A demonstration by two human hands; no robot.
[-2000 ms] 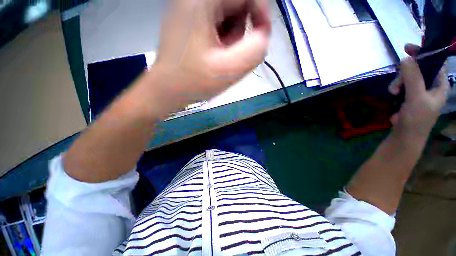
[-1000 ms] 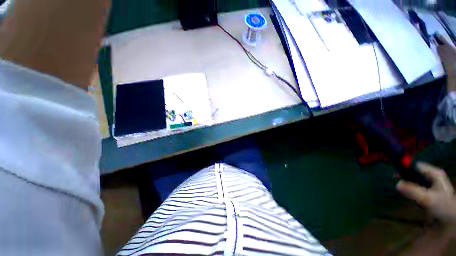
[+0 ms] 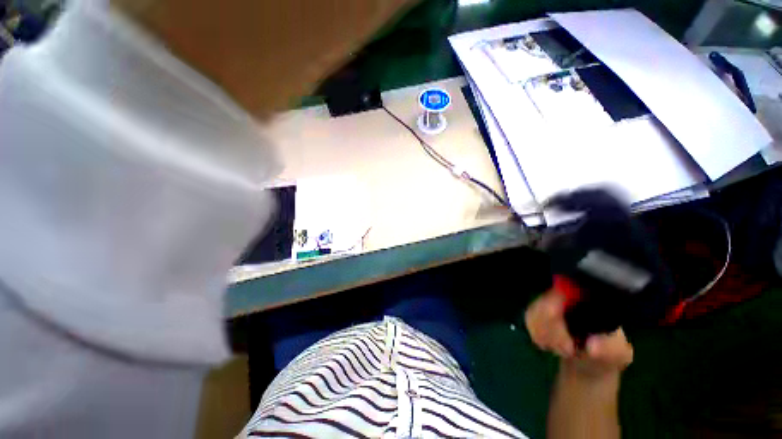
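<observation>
My right hand point(image 3: 576, 336) is shut on the black soldering gun point(image 3: 604, 266) with its red trigger, held in front of the bench edge at the lower right; the gun is blurred. My left forearm crosses the upper left and its sleeve fills the left side; my left hand is out of the picture. The screen unit lies near the bench's front edge, its dark LCD panel point(image 3: 279, 227) partly hidden by my sleeve, its white back plate point(image 3: 336, 206) beside it. The green circuit board point(image 3: 310, 254) with thin lead wires sits at the white half's lower edge.
A solder spool point(image 3: 434, 101) with a blue label stands at the back of the bench point(image 3: 390, 193). A black block point(image 3: 351, 99) is behind my forearm. A dark power cord point(image 3: 463, 176) runs to the front edge. Stacked white sheets point(image 3: 592, 146) with screen units lie at the right.
My right hand has brought the soldering gun inward and up towards the bench edge. My left arm has swung across the upper left, now covering part of the LCD panel. The view has shifted.
</observation>
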